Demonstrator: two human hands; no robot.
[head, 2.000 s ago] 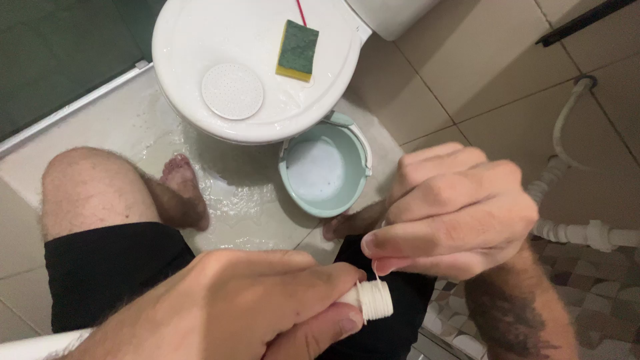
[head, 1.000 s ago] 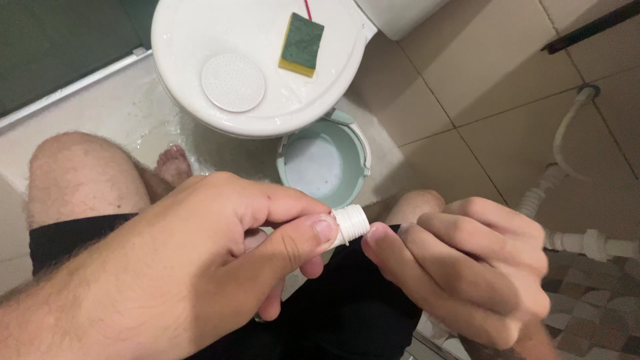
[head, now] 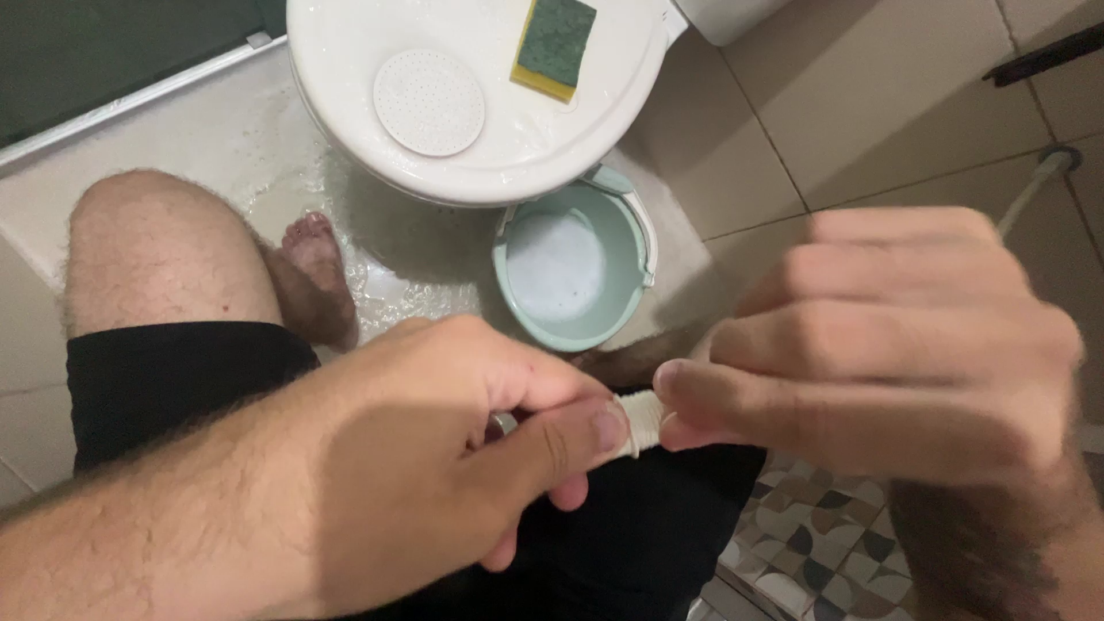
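Note:
My left hand (head: 483, 448) grips a small white threaded fitting (head: 641, 423) between thumb and fingers; its ridged end points right, and a bit of metal shows behind my fingers. At that ridged end, the thumb and fingertips of my right hand (head: 862, 354) are pinched together; whether they hold a thin thread or tape cannot be told. Beyond my hands, a round perforated white disc (head: 429, 103) and a green and yellow scouring sponge (head: 556, 47) lie on the white toilet lid (head: 517, 155).
A pale green bucket (head: 628, 293) with whitish liquid stands on the wet floor below the toilet's front edge. My bare foot (head: 317, 267) is left of it. A dark glass panel with a metal rail (head: 147, 99) is at upper left, a pale hose (head: 1031, 194) at right.
My right hand has shifted around the threaded end, which my left hand keeps gripping. The thin strand seen between my right fingers and the fitting two seconds ago is not distinguishable now.

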